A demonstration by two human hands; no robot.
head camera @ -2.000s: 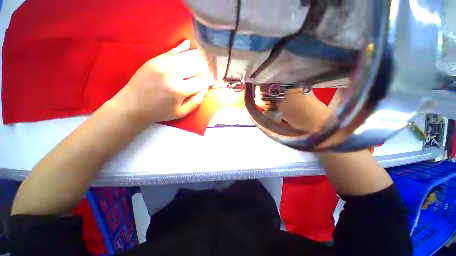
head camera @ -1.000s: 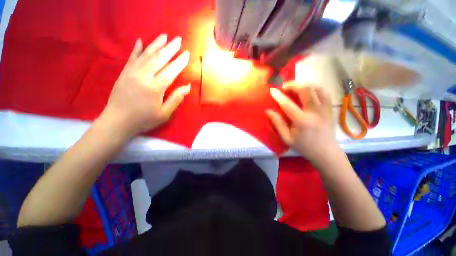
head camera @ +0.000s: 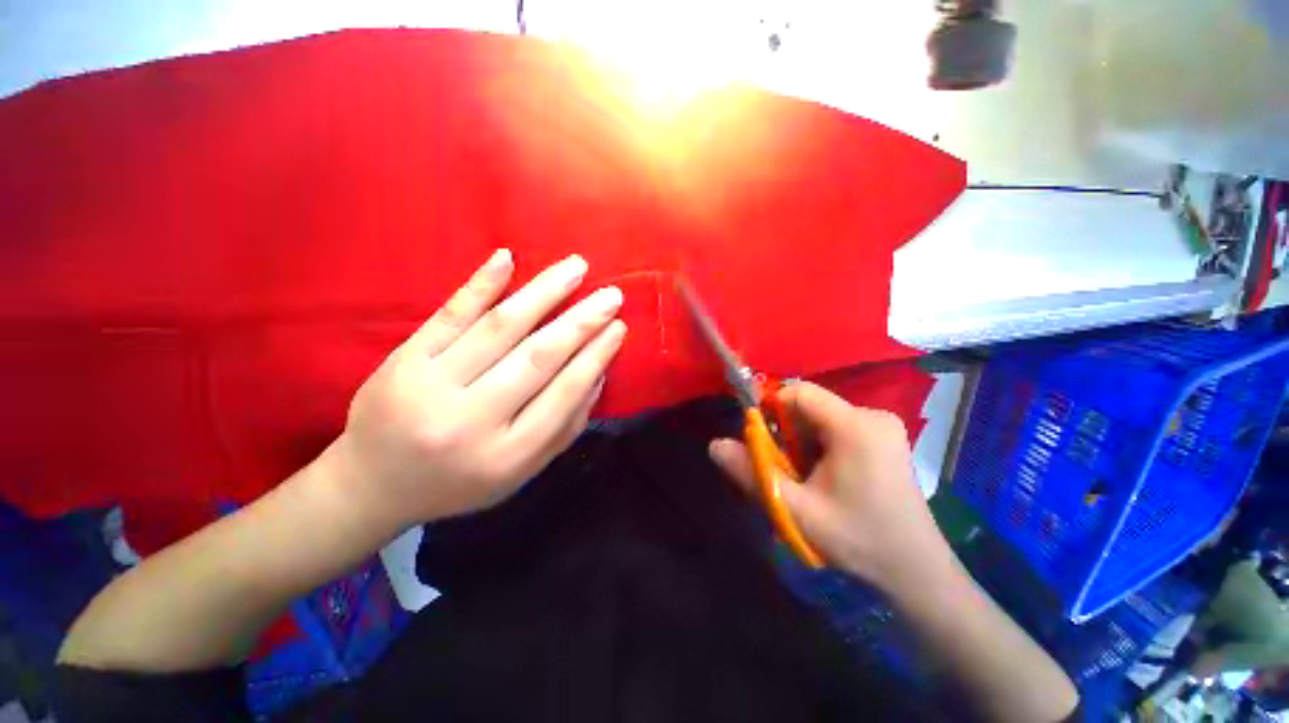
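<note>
A large red garment panel [head camera: 354,184] lies spread over the white table and hangs over its front edge. My left hand [head camera: 488,381] lies flat on the panel, palm down, fingers slightly apart. My right hand [head camera: 855,487] holds the thread scissors [head camera: 765,466] by their orange handles. The silver blades point up and left over the panel, beside a short pale stitch line right of my left fingertips. The blades look nearly closed. Whether the tips touch the cloth I cannot tell.
A bright light glares on the panel's far edge. A dark metal machine part [head camera: 970,50] shows at the top right. A blue plastic basket [head camera: 1067,452] stands below the table's right side, with another blue basket [head camera: 332,636] at the lower left. Small metal fittings [head camera: 1213,226] sit at the right table edge.
The panel has shifted toward me and turned, away from the machine. My right hand has picked the scissors up from the table. My left hand has moved right and nearer me.
</note>
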